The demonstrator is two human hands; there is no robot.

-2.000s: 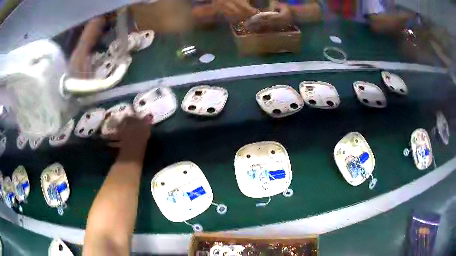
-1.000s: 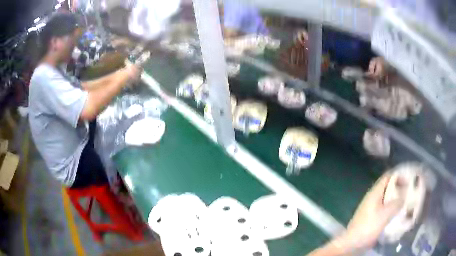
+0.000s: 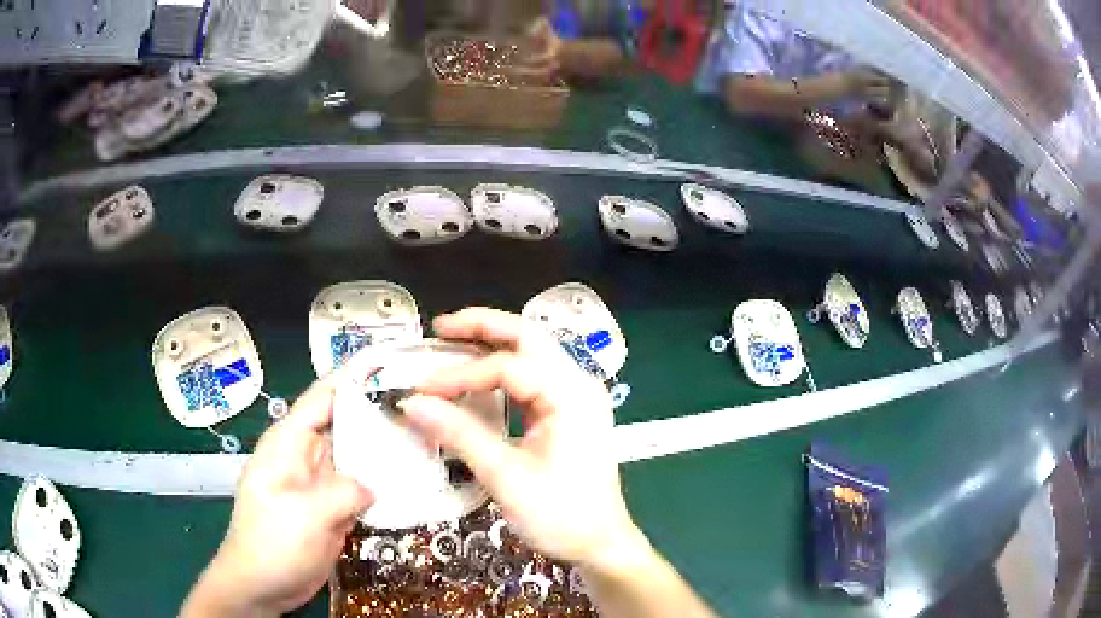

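A white rounded cover [image 3: 405, 465] is held over the parts box, with dark round holes in it. My left hand [image 3: 284, 507] grips its left side. My right hand [image 3: 531, 423] is at its upper right, thumb and fingertips together at a hole near the top; whether they pinch a small part is hidden. The open parts box [image 3: 449, 582] below is full of brown shiny inserts and white-ringed pieces. Base shells with blue boards [image 3: 208, 366] lie on the green belt beyond my hands.
A row of covers [image 3: 423, 215] lies farther across the belt. Spare covers [image 3: 46, 531] lie at lower left. A dark blue pouch [image 3: 848, 525] lies at right. Another parts box [image 3: 497, 103] and other people's hands are on the far side.
The view has swung back from the left side to the belt and parts box. The cover has come from the right side to above the box, now held between both hands.
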